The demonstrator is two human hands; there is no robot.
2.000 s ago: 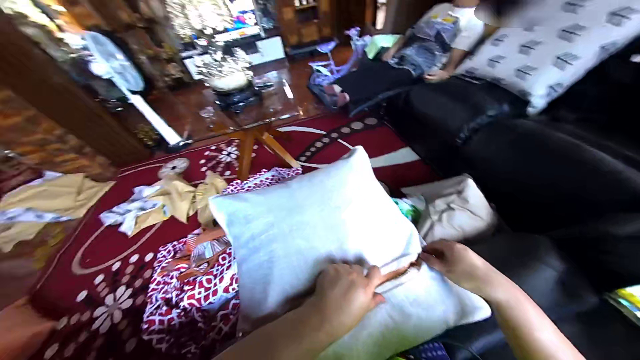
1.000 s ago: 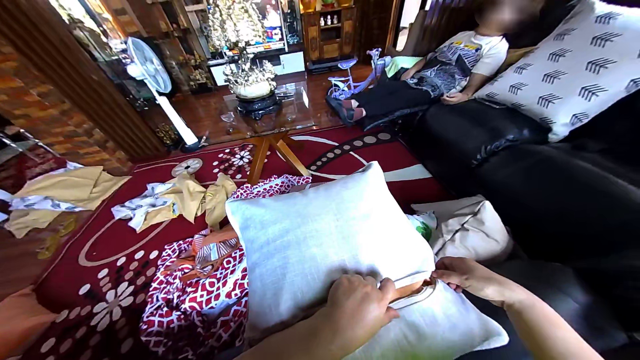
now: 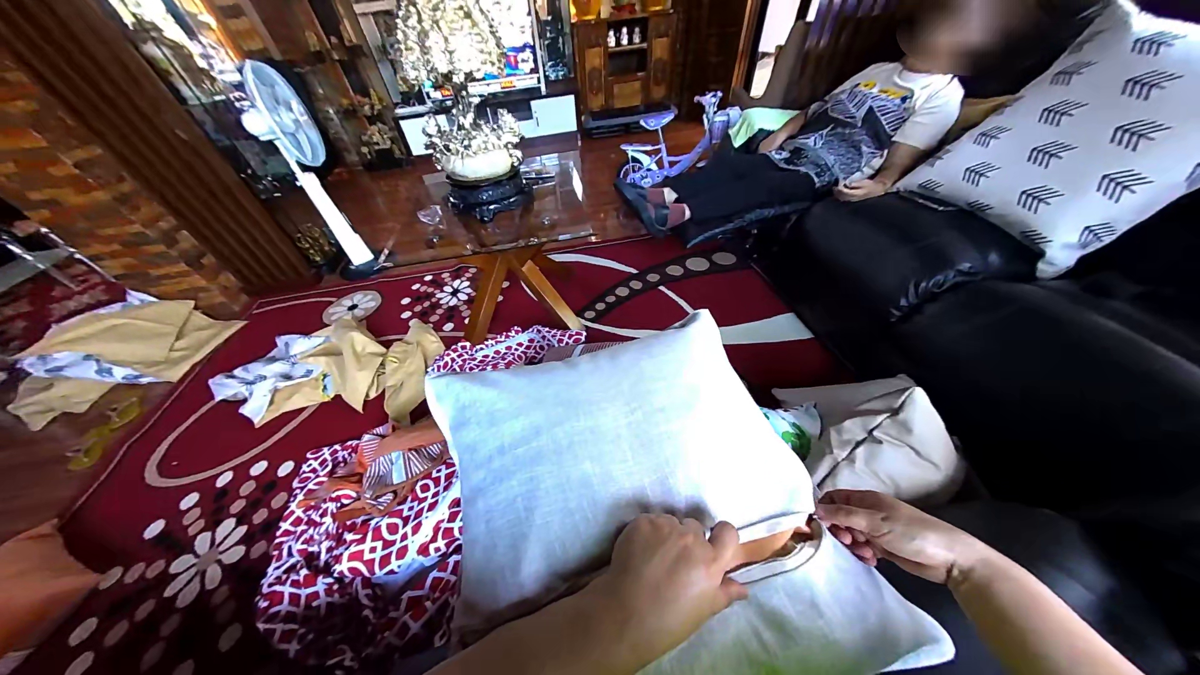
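Observation:
A plump pillow in a white cloth cover [image 3: 619,431] lies before me, with an open slit across its lower part; orange-brown material shows inside. My left hand [image 3: 670,567] presses on the cover at the slit, thumb and fingers closed on its edge. At the right end of the slit, the fingertips of my right hand [image 3: 891,530] pinch the cover's edge. Red-and-white patterned cloth [image 3: 403,525] lies bunched left of and behind the pillow. A beige cushion [image 3: 881,441] rests to its right.
Tan and white cloths [image 3: 347,366] lie on the red patterned rug [image 3: 197,469]. Ahead are a glass table [image 3: 562,187], a white fan [image 3: 286,112] and a child's bicycle [image 3: 656,150]. A person [image 3: 844,131] reclines on the black sofa [image 3: 1050,347], near a patterned pillow [image 3: 1059,131].
Both hands stay at the slit in the cover throughout. The view has lifted, showing more of the room and the reclining person.

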